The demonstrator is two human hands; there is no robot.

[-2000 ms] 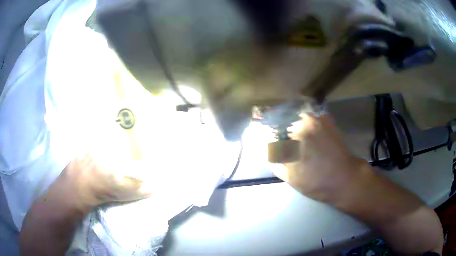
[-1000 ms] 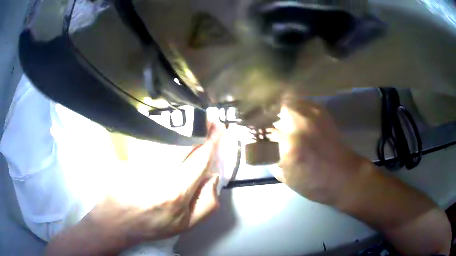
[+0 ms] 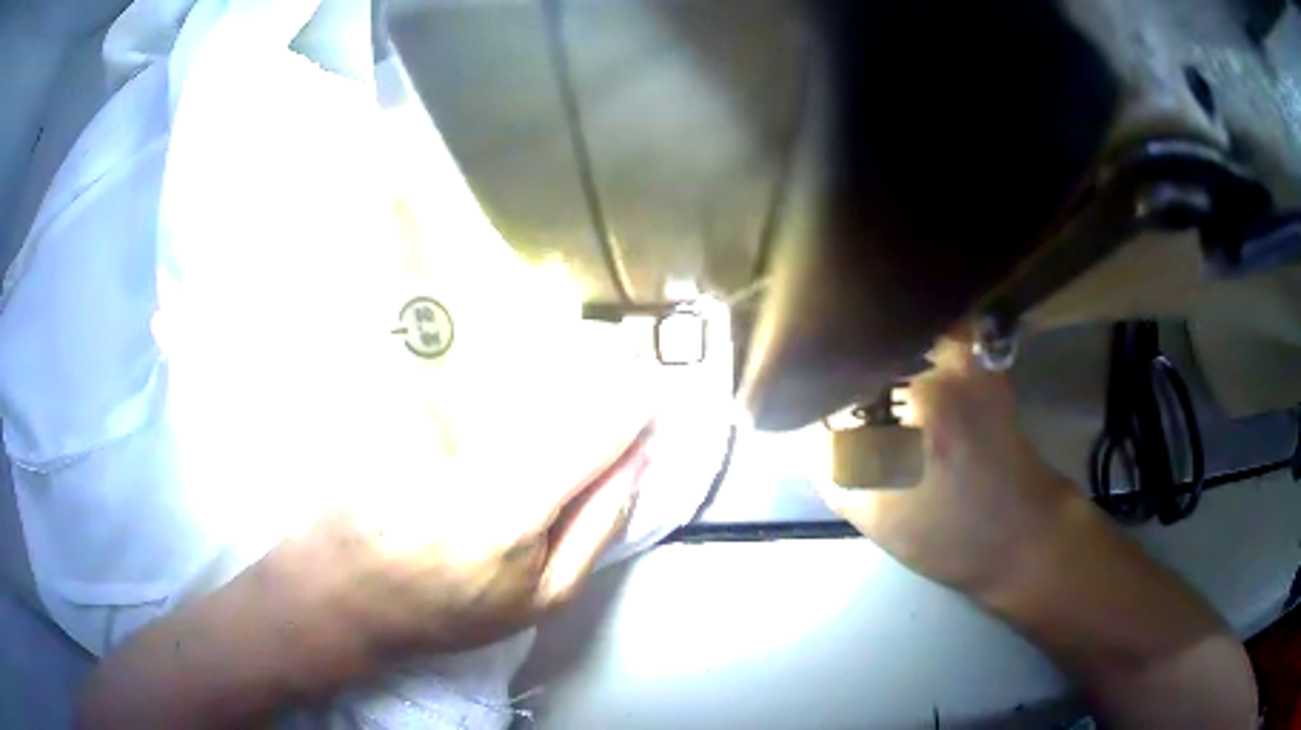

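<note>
A white garment piece [image 3: 93,371] lies left of and under the sewing machine head [image 3: 642,129], much of it washed out by glare. My left hand [image 3: 471,556] lies on the cloth below the needle area, thumb and fingers close together at the cloth's edge. My right hand [image 3: 956,485] is right of the head, behind the tan-brown knob [image 3: 878,456]; its fingertips are hidden by the machine head. The needle and presser foot cannot be made out in the glare.
Black-handled shears [image 3: 1149,428] lie under the arm at the right. A dark lever [image 3: 1084,235] sticks out from the head at the upper right. The pale table [image 3: 771,628] has a dark seam line across it. A yellow strip with a round black mark [image 3: 427,328] shows left of the needle.
Since one second ago the view has shifted, and the machine head and knob appear further right. Since two seconds ago my left hand has moved right, closer to the needle area.
</note>
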